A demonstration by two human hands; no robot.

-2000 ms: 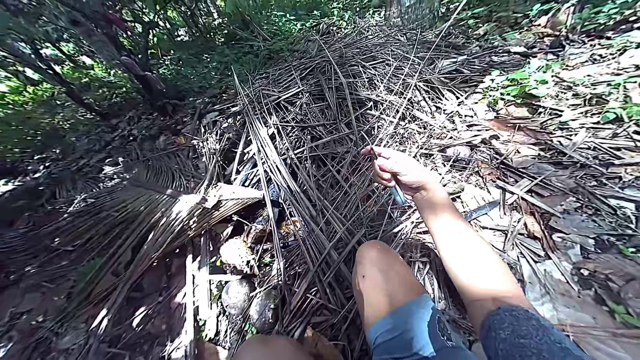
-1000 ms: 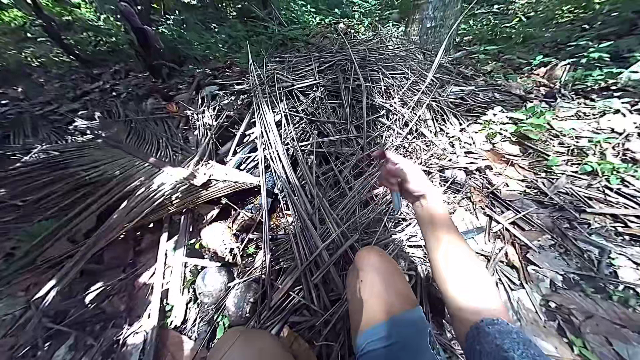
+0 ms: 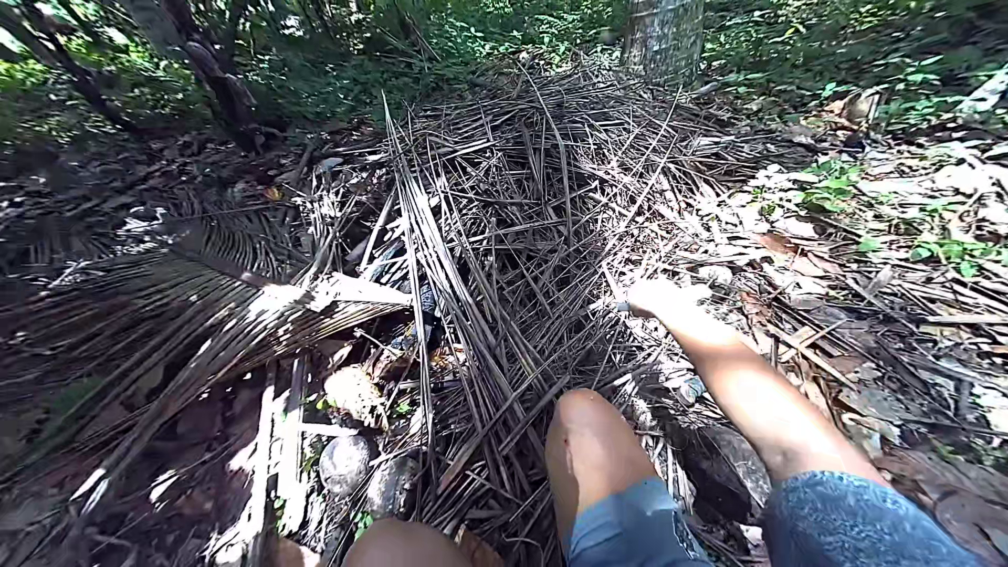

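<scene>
My right hand [image 3: 660, 298] reaches low over the right side of a heap of dry palm leaf strips [image 3: 535, 236]. Bright sunlight washes out its fingers. A small grey-blue object [image 3: 622, 306] shows at its left edge; I cannot tell exactly what it is, though the hand appears closed on it. My left hand is out of view. Left of the heap lies a dry palm frond [image 3: 299, 303], its leaflets spread out. Just below the frond's tip are a pale husk-like lump [image 3: 354, 392] and two rounded, weathered lumps, perhaps coconuts [image 3: 346, 465].
My bare knees [image 3: 587, 449] are at the heap's near edge. A tree trunk [image 3: 664, 39] rises behind the heap, and a thin dark trunk [image 3: 216, 79] stands at the back left. Low green plants [image 3: 835, 185] grow at the right, among dry leaves and sticks.
My right hand has lowered toward the litter at the heap's right side. Earlier it was raised over the heap with a small bluish object in its fingers.
</scene>
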